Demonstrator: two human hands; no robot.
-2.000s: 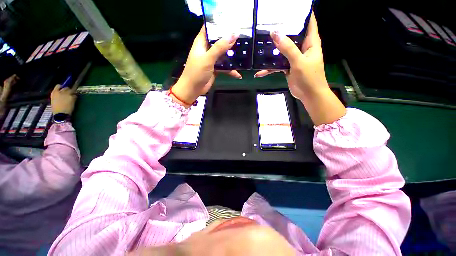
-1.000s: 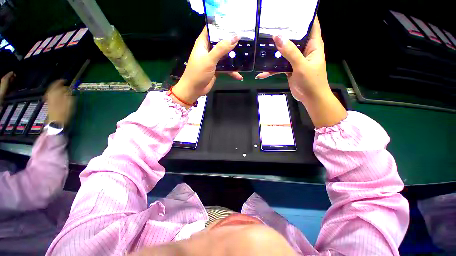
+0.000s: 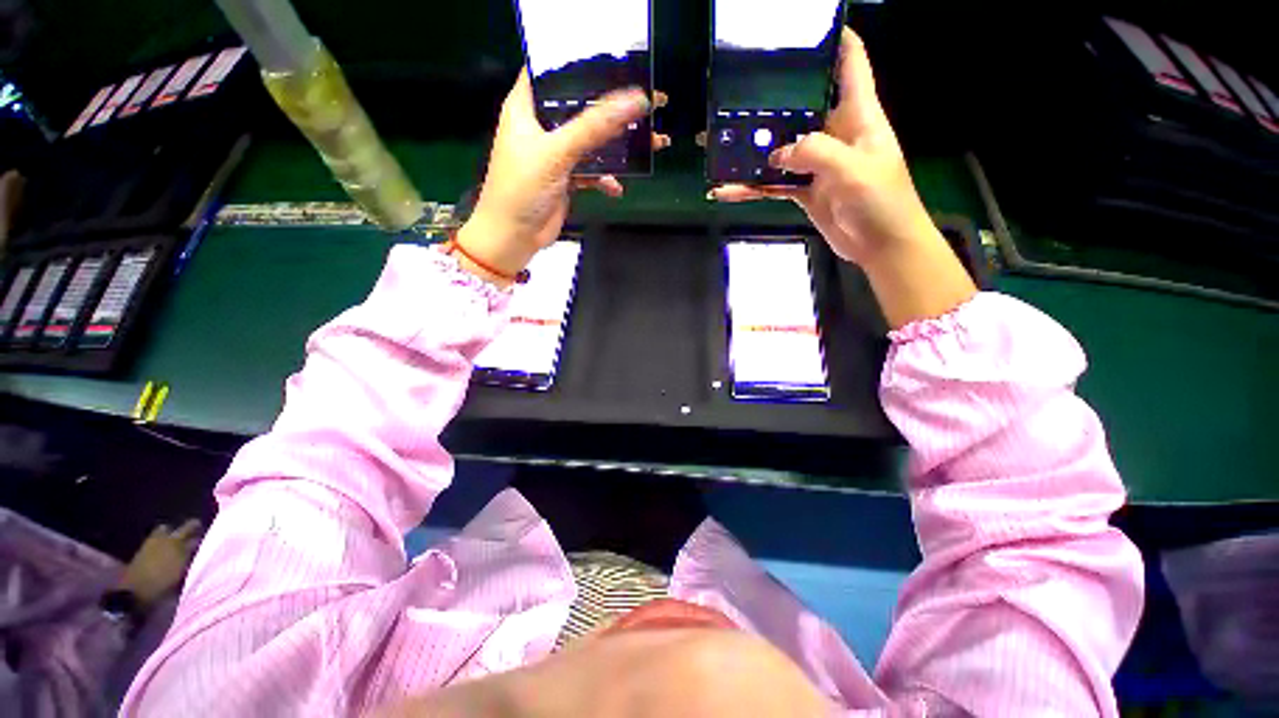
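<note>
My left hand holds a smartphone upright, its thumb blurred over the lower screen. My right hand holds another smartphone, its thumb at the dark lower edge beside the round white shutter button. Both screens show a bright picture above a dark band, and the tops are cut off by the frame. Below, the black phone tray holds two phones with white screens and a reddish band, one left, partly hidden by my left wrist, and one right. Between them is plain black tray.
A slanted post wrapped in yellowish film stands behind left. Neighbouring phone trays lie at left, upper left and upper right. Another person's hand shows at lower left. Yellow strips mark the bench edge.
The two phones, held side by side before, are now apart, the left one moved left. My right thumb is lower on its screen. The neighbour's arm has dropped from the bench to lower left.
</note>
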